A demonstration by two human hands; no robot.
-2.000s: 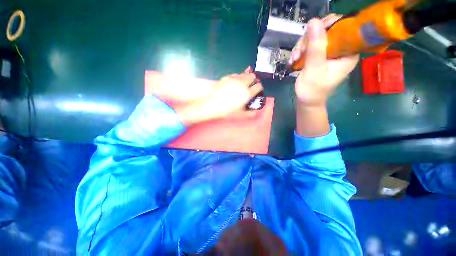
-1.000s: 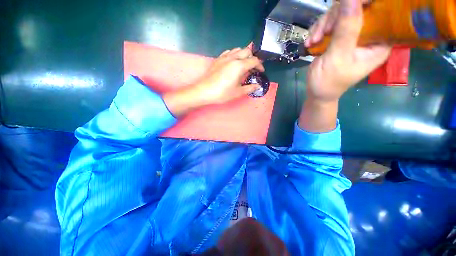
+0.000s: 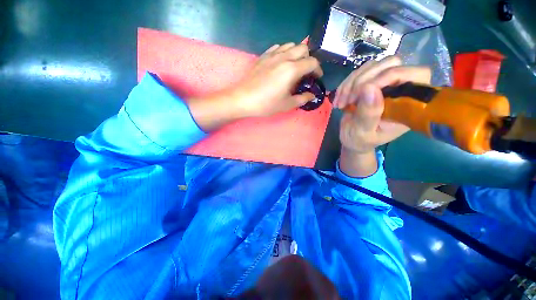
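Observation:
My left hand (image 3: 273, 85) holds a small round glossy black part (image 3: 310, 92) on the right part of the salmon-red mat (image 3: 270, 137). My right hand (image 3: 376, 105) grips an orange electric screwdriver (image 3: 455, 114) with a black grip. The driver lies nearly level, its nose pointing left at the black part. The dark bit is close to the part's right side; I cannot tell if it touches. No screw can be made out on the bit.
The metal screw feeder (image 3: 376, 32) stands just beyond the mat at the right. A clear plastic bag (image 3: 438, 53) and a red bin (image 3: 477, 70) are right of it. A black cable (image 3: 435, 221) runs across my right sleeve. A small black object (image 3: 505, 10) lies at the far right.
My right hand has brought the screwdriver from the feeder down and left to the black part. My left hand still holds the part. The view has shifted, showing more of the feeder.

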